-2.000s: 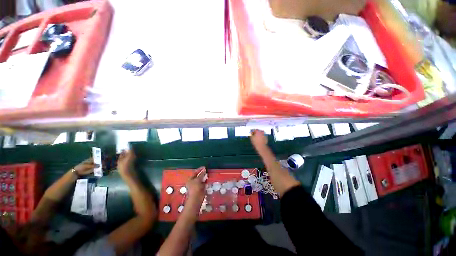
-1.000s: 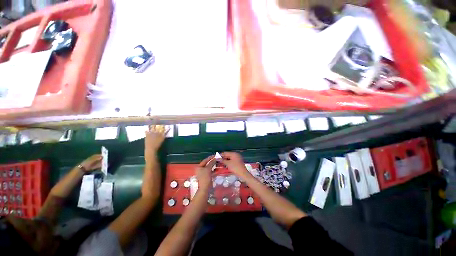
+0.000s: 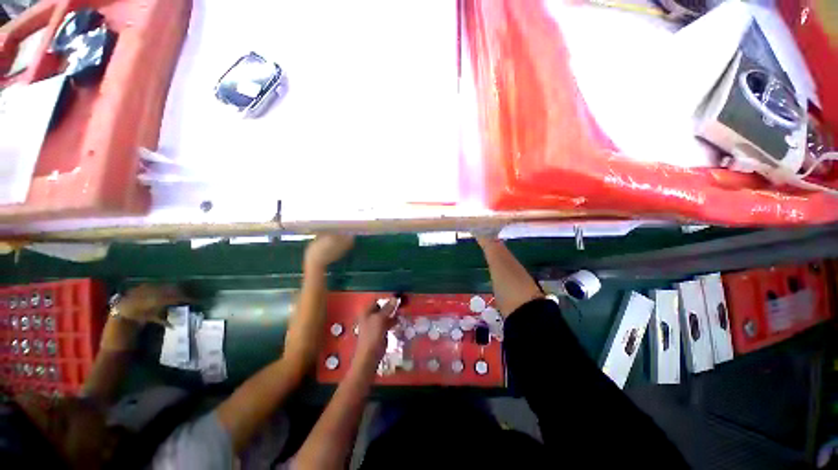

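The red foam tray (image 3: 413,374) lies in front of me, with rows of small round parts (image 3: 434,365) and a whitish clear pile on it. My left hand (image 3: 377,321) is over the tray's upper middle, fingers closed on a small white item (image 3: 390,303). My right hand (image 3: 486,239) is stretched to the belt's far edge by the white cards (image 3: 436,239). The shelf edge hides its fingers, so its grip cannot be told. The loose cluster of small parts at the tray's right end is mostly covered by my right forearm.
Long white boxes (image 3: 666,336) and a second red tray (image 3: 781,303) are at right, a white roll (image 3: 581,285) nearer. A neighbour's arm (image 3: 308,321) reaches the far edge beside my left arm. The white shelf (image 3: 349,110) overhangs the belt.
My right hand has left my left hand over the tray and reached out to the far edge. The neighbour's reaching hand has moved right. The view has shifted a little.
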